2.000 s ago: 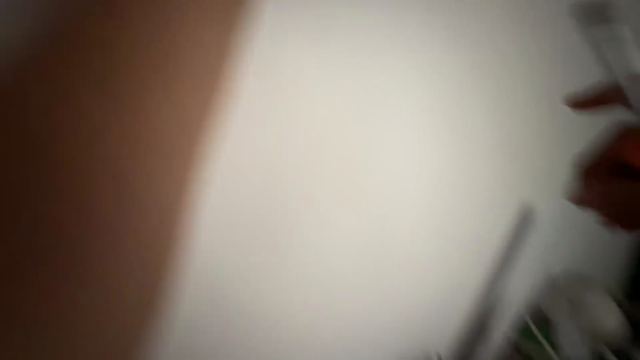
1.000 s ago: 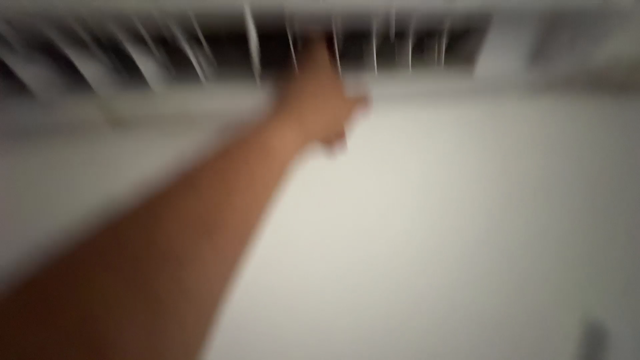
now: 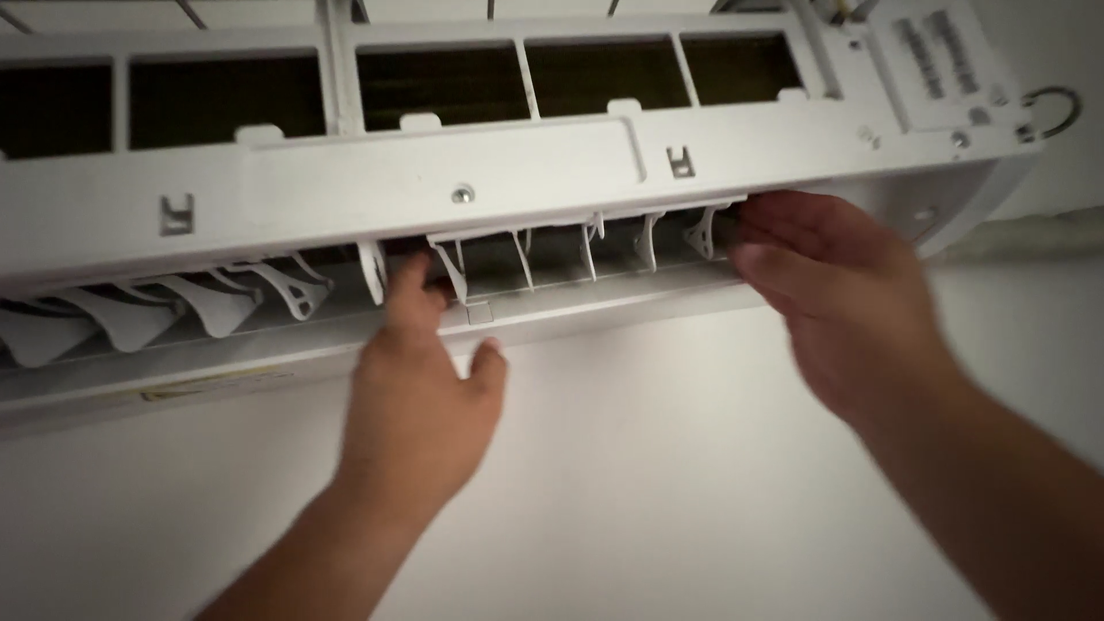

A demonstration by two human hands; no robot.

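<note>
Above me is a white wall-mounted air conditioner indoor unit (image 3: 552, 164) with its front cover off. A white plastic louver strip with several upright vanes (image 3: 589, 250) sits at the right half of the air outlet. My right hand (image 3: 828, 293) is at the strip's right end, its fingertips hidden inside the outlet; whether they grip it is unclear. My left hand (image 3: 423, 371) reaches into the outlet just left of the strip's left end, thumb apart from the fingers. Further left, another row of curved white vanes (image 3: 207, 306) hangs in the outlet.
A white wall (image 3: 621, 448) lies below and behind the unit. The outlet's lower lip (image 3: 604, 315) runs beneath the vanes. At the upper right are a panel bearing writing (image 3: 940, 60) and a dark curved wire (image 3: 1069, 112). A pipe-like shape (image 3: 1026, 235) runs along the wall at right.
The view has swung up to the unit. One second ago a single arm reached to the blurred outlet; now both hands are at it.
</note>
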